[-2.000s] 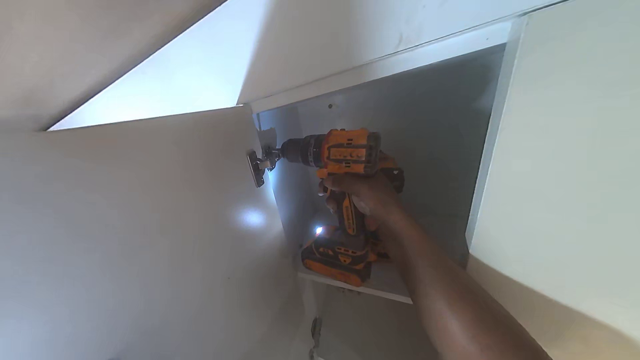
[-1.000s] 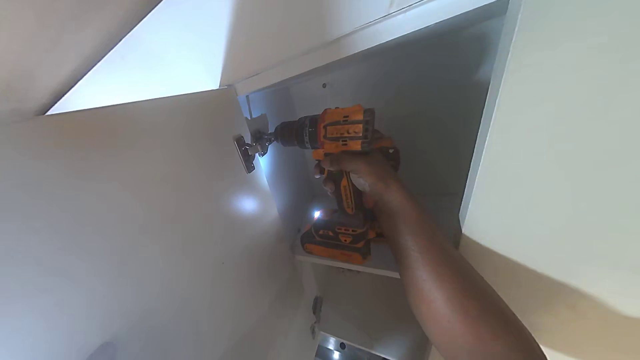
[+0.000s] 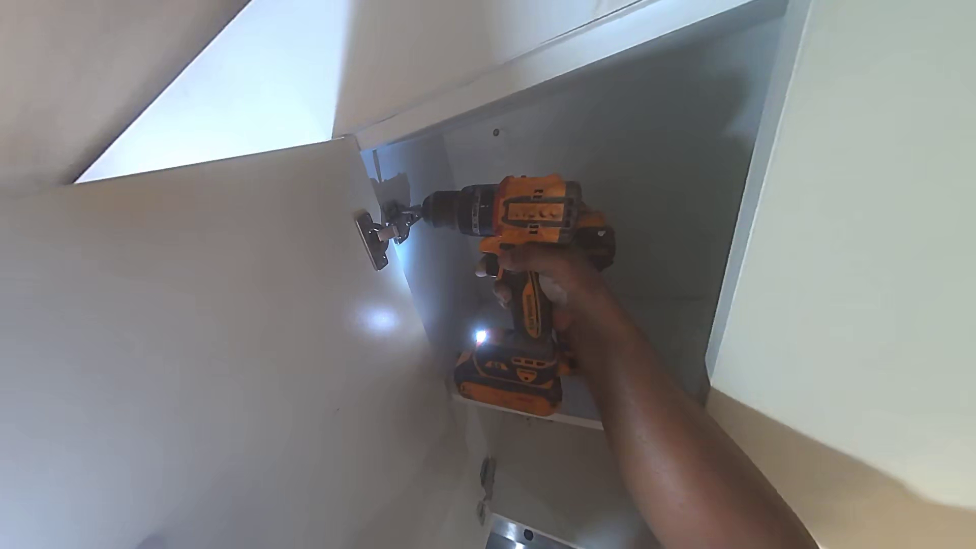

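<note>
My right hand [image 3: 541, 271] is closed around the grip of an orange and black cordless drill [image 3: 534, 210], its battery pack at the bottom and its work light lit. The drill lies level, chuck to the left, with its bit at a metal cabinet hinge [image 3: 393, 229]. The hinge joins a pale cabinet door [image 3: 229, 328] to the inner side wall of the cabinet [image 3: 427, 183]. Whether the bit sits in a screw is too small to tell. My left hand is not in view.
A shelf edge [image 3: 572, 419] runs just below the drill's battery. Lower down are a second hinge [image 3: 486, 480] and a metal-coloured item [image 3: 511, 534] at the bottom edge. The cabinet's top edge [image 3: 549, 65] and a pale panel at the right [image 3: 862, 252] frame the opening.
The drill and my right hand stay at the same hinge throughout. The view has shifted slightly. Nothing has plainly been let go or taken hold of.
</note>
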